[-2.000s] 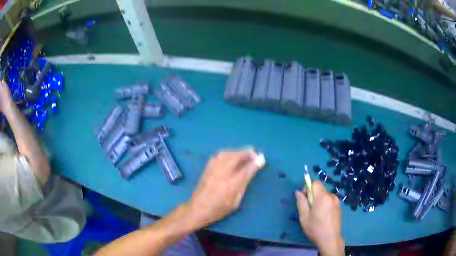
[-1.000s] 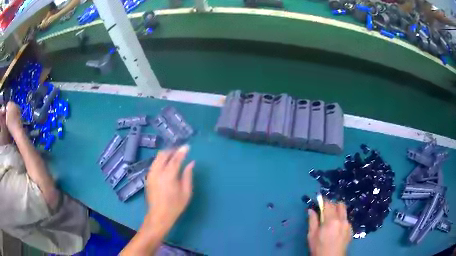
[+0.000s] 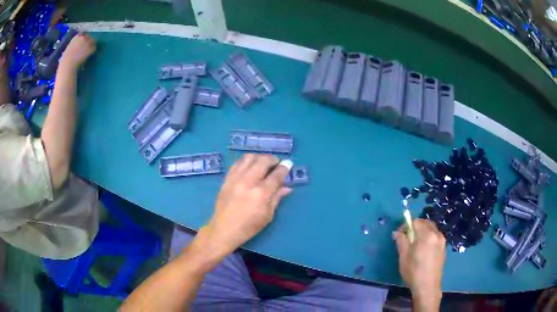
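My left hand (image 3: 250,192) is over a grey handle housing (image 3: 299,175) on the bench, fingers on it; only its right end shows. Another grey housing (image 3: 261,141) lies hollow side up just beyond my fingers, and one more (image 3: 192,165) lies to their left. My right hand (image 3: 422,250) holds a pen-like tool with a pale yellow handle (image 3: 408,226), its tip at the left edge of a heap of small black pieces (image 3: 461,192). White coverings are on my left fingertip.
Finished-looking housings (image 3: 385,91) stand side by side at the bench's far edge. Loose housings (image 3: 182,102) lie at the left. More grey parts (image 3: 524,210) lie at the far right. A person's arm (image 3: 60,122) is at the left by blue parts (image 3: 27,49). Small black pieces (image 3: 366,197) lie near my right hand.
My left hand has moved right from the loose pile and is now on a housing. Two housings now lie apart from the pile. My right hand stays beside the black heap with the tool.
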